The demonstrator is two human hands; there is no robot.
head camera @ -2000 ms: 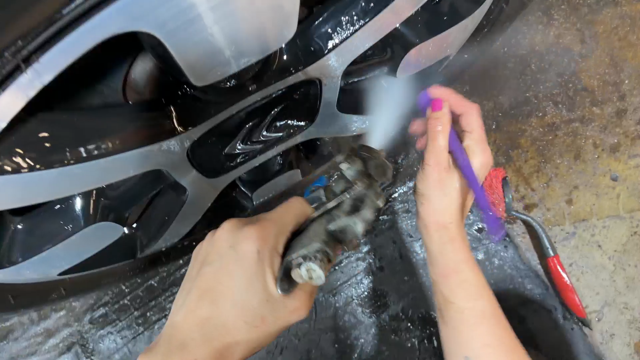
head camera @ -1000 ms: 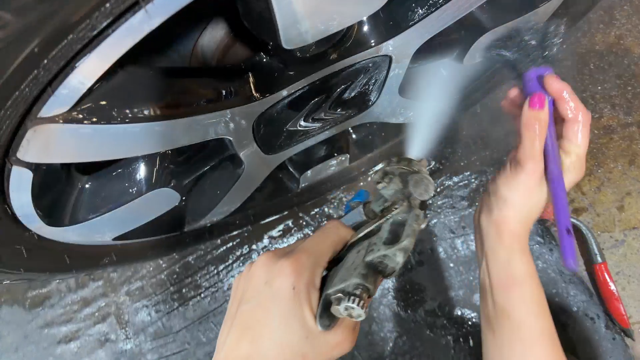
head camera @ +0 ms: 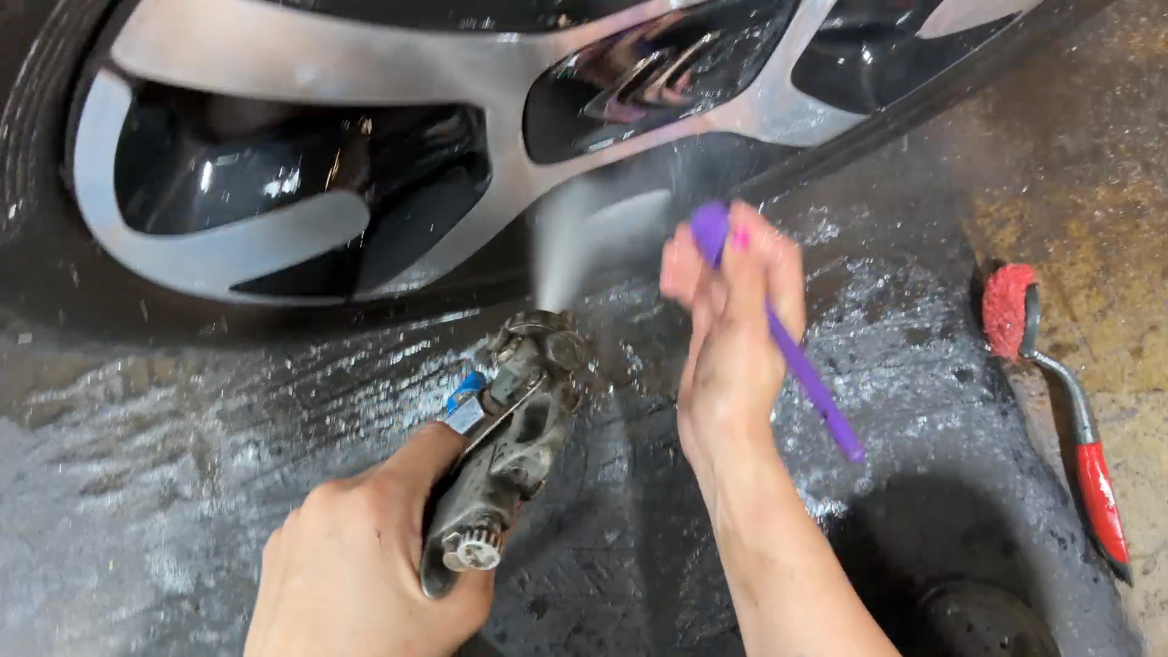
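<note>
My left hand is wrapped around a worn metal spray gun with a blue part on its side. A white mist leaves its nozzle toward the lower spokes of a silver and black alloy wheel. To the right, my right hand grips a purple-handled tool, probably a brush, its handle slanting down to the right. The tool's far end, near the wheel's lower edge, is hidden by my fingers and blurred by spray.
A black tire surrounds the wheel. Below it lies a wet dark mat on the floor. On the right, a brush with a red fuzzy head, a bent metal neck and a red handle rests at the mat's edge. A dark round object is at bottom right.
The view has shifted, so the red brush now shows fully. Spray continues from the gun in my left hand. My right hand still holds the purple tool and is lower relative to the wheel.
</note>
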